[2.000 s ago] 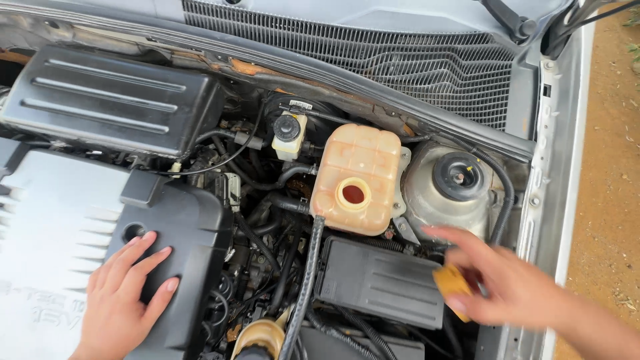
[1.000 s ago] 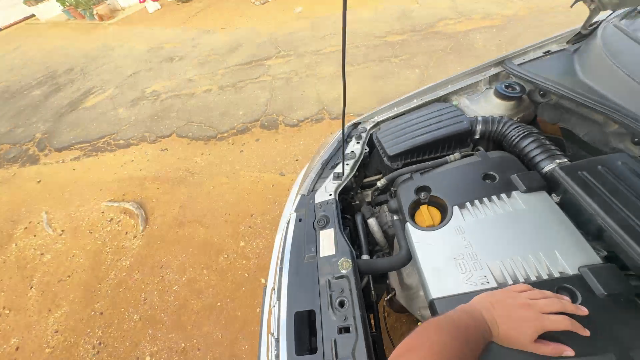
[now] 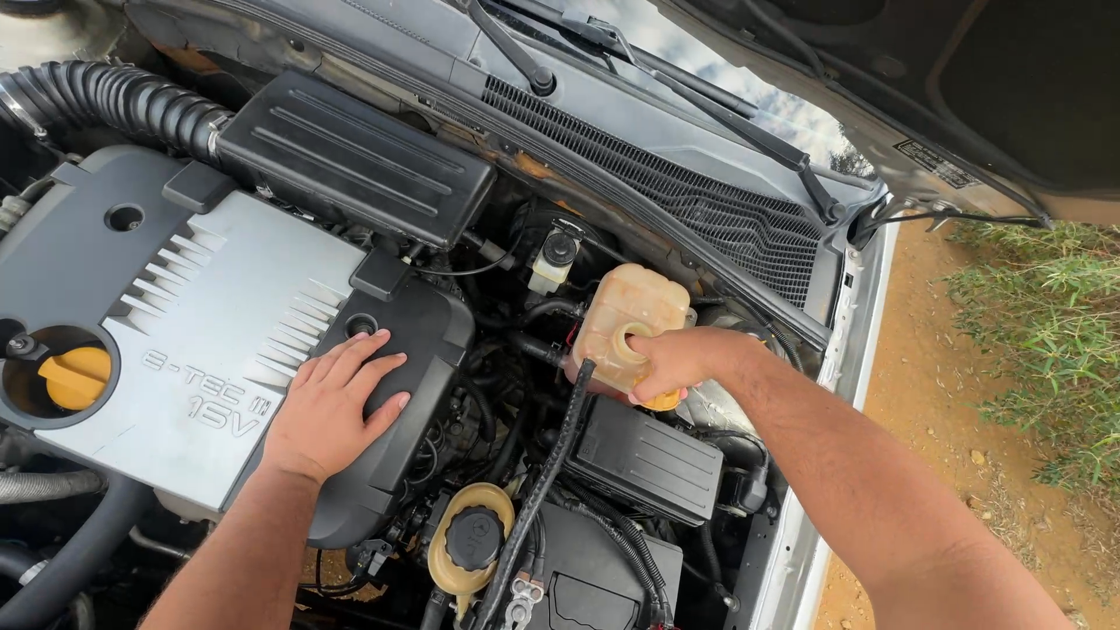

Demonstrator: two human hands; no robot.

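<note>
My left hand (image 3: 337,407) rests with fingers apart on the black end of the engine cover (image 3: 206,306). My right hand (image 3: 678,363) is at the coolant expansion tank (image 3: 634,302), its thumb beside the uncapped filler neck (image 3: 632,339). A yellow cap (image 3: 661,401) is held under its fingers, at the tank's lower right edge; part of the cap is hidden by the hand. A black hose (image 3: 547,468) runs down from the tank. Behind the tank stands the brake fluid reservoir (image 3: 554,254) with its black cap.
A yellow oil filler cap (image 3: 77,378) sits in the engine cover. Near the tank are a black fuse box (image 3: 649,457), the power steering reservoir (image 3: 472,538) and the battery (image 3: 604,569). The raised hood (image 3: 989,96) overhangs the upper right, above the wiper arms (image 3: 735,122).
The view has swung from the car's front edge back to the tank. My right hand, beside the tank two seconds ago with the yellow cap, is now against it. My left hand remains on the engine cover.
</note>
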